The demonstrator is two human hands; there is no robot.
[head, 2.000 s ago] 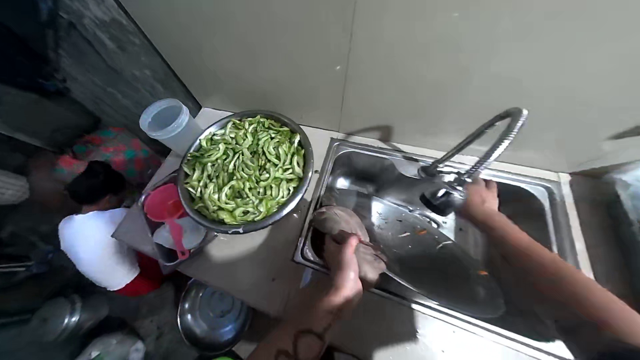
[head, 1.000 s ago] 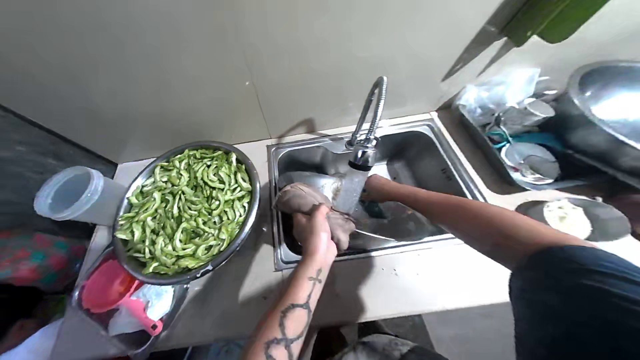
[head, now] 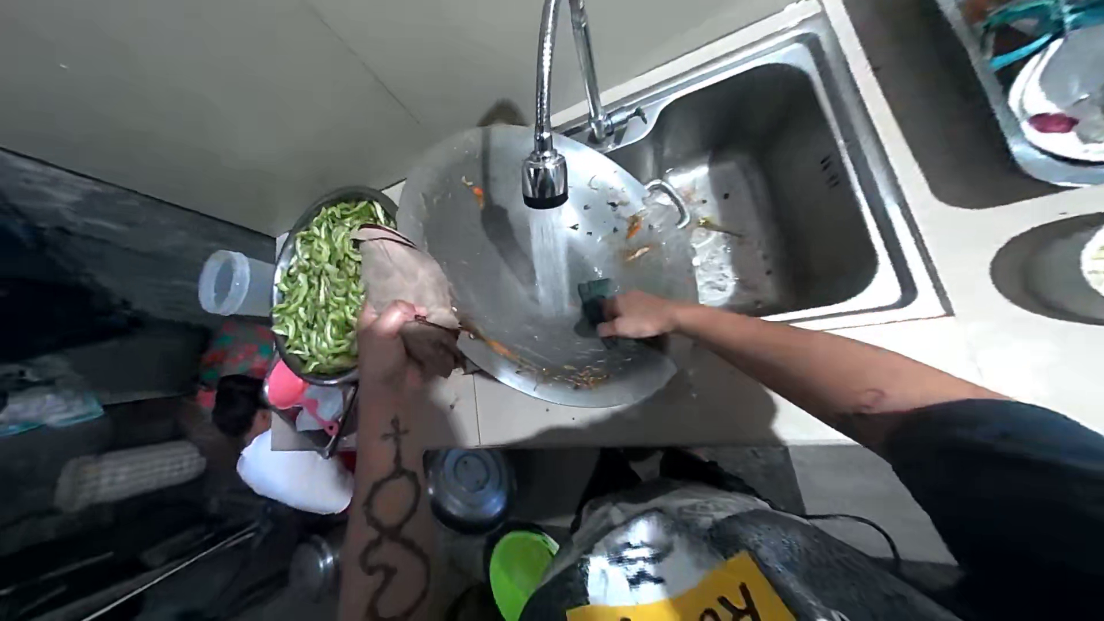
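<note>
A large metal wok lies tilted over the left part of the sink, with orange and brown food scraps on its surface. Water runs into it from the spray head of a flexible faucet. My left hand grips a greyish-beige cloth at the wok's left rim. In my right hand is a dark green scouring pad, pressed on the wok's inner surface. The wok's loop handle points right, over the sink basin.
A metal bowl of sliced green vegetables stands left, beside a clear plastic container. The sink basin holds scraps. At right is a metal tray with dishes. A person in a white shirt is low at left.
My right hand was at the faucet two seconds ago and is now on the wok's inner surface with the pad. The wok now sits raised and tilted above the sink, where earlier it lay lower.
</note>
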